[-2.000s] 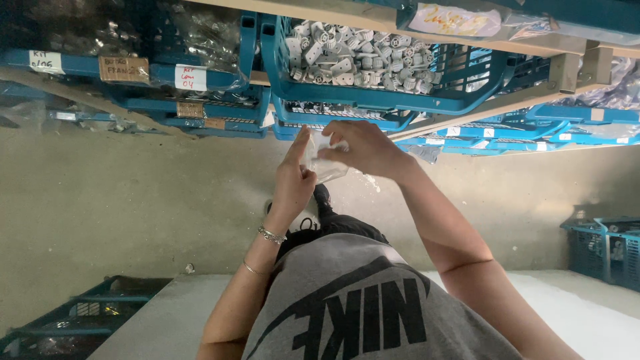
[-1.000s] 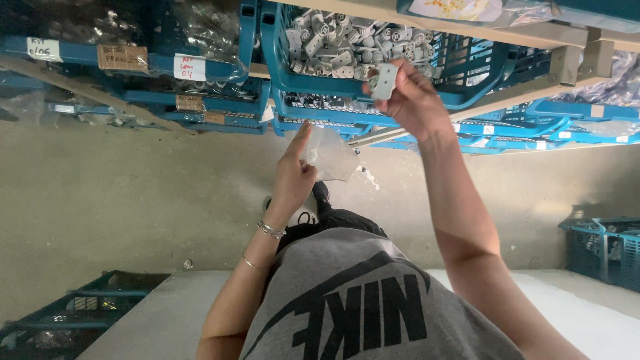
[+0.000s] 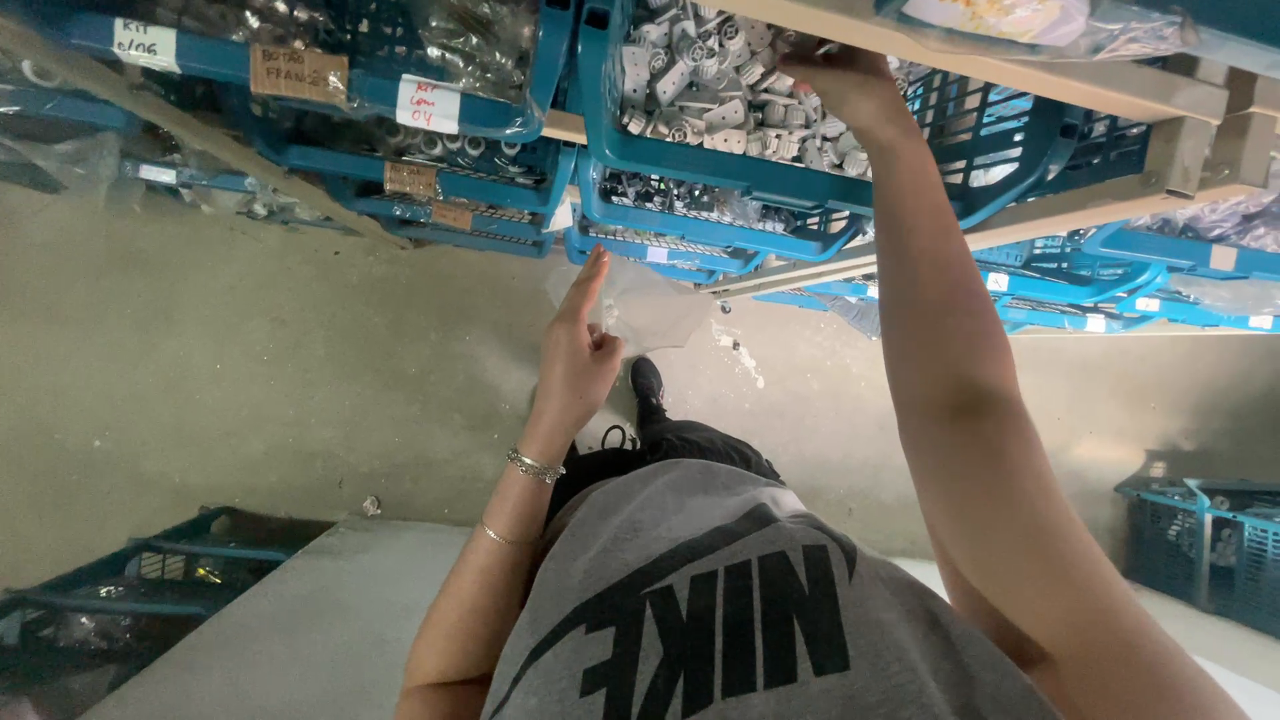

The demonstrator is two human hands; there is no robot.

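My left hand [image 3: 583, 350] holds a clear plastic bag [image 3: 655, 305] between thumb and curled fingers, with the index finger stretched out, in front of the shelves. My right hand [image 3: 835, 85] reaches into a blue plastic basket [image 3: 740, 172] at the top centre, among many small grey plastic parts [image 3: 725, 95]. Its fingers are partly hidden by the shelf beam and shadow, so whether they hold a part cannot be told. What lies in the bag is too unclear to tell.
More blue baskets [image 3: 480, 112] of bagged parts and fittings hang on the left, some with labels. A beige shelf beam [image 3: 1000, 60] crosses the upper right. Baskets also stand at the lower left [image 3: 110, 600] and the right edge [image 3: 1200, 550]. My shoe [image 3: 647, 385] is on the concrete floor.
My right hand was at the bag with my left, then held a grey part up before the basket. It is now inside the basket. My left hand has stayed with the bag.
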